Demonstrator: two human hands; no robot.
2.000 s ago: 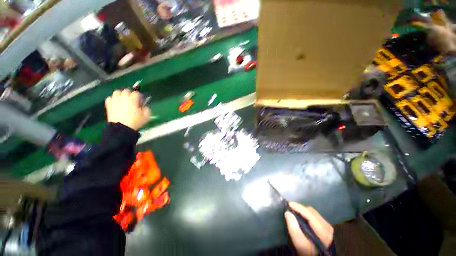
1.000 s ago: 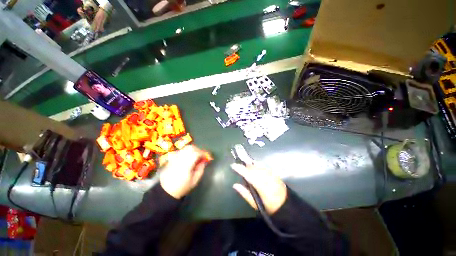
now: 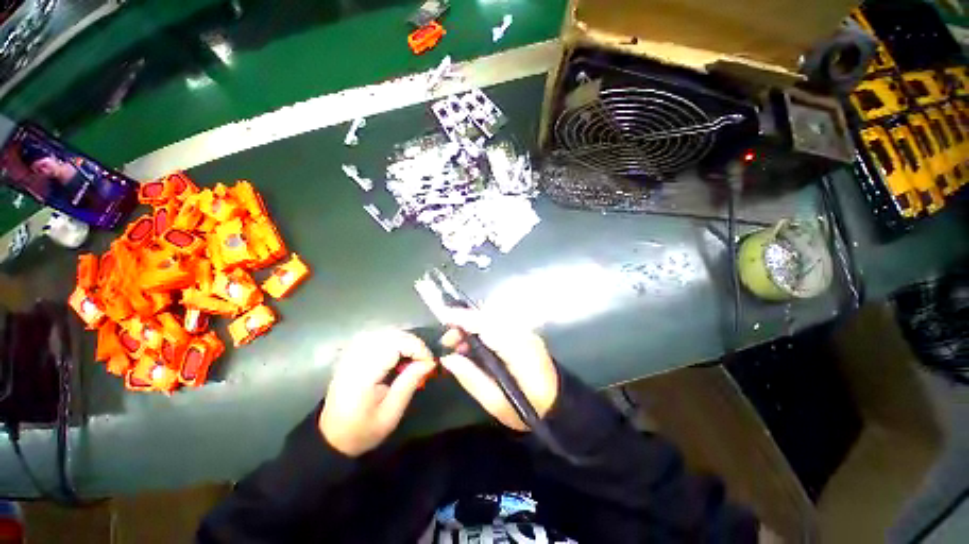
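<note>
My left hand (image 3: 372, 388) is at the bench's front edge, fingers pinched on a small orange housing (image 3: 423, 367), mostly hidden by the fingers. My right hand (image 3: 505, 372) is just right of it, holding a black soldering iron (image 3: 497, 372) that slants down toward my sleeve. The right fingertips are close to the housing; whether they touch it is unclear. A small silver-white piece (image 3: 438, 292) shows just beyond the right hand. A heap of orange housings (image 3: 170, 276) lies at the left. A pile of silver-white metal pieces (image 3: 462, 191) lies at the centre.
A black fan (image 3: 638, 133) stands under a cardboard flap (image 3: 701, 32). A yellow-green tin (image 3: 781, 264) is at the right, below a metal-topped unit (image 3: 816, 125). Yellow-orange housings fill a tray (image 3: 914, 128) at far right. A lit phone (image 3: 66, 175) leans at left, near the conveyor (image 3: 287, 64).
My left hand has gone from beyond the bench rail to the orange heap, then right, beside my right hand, with an orange housing. The view has shifted, showing the heap farther left.
</note>
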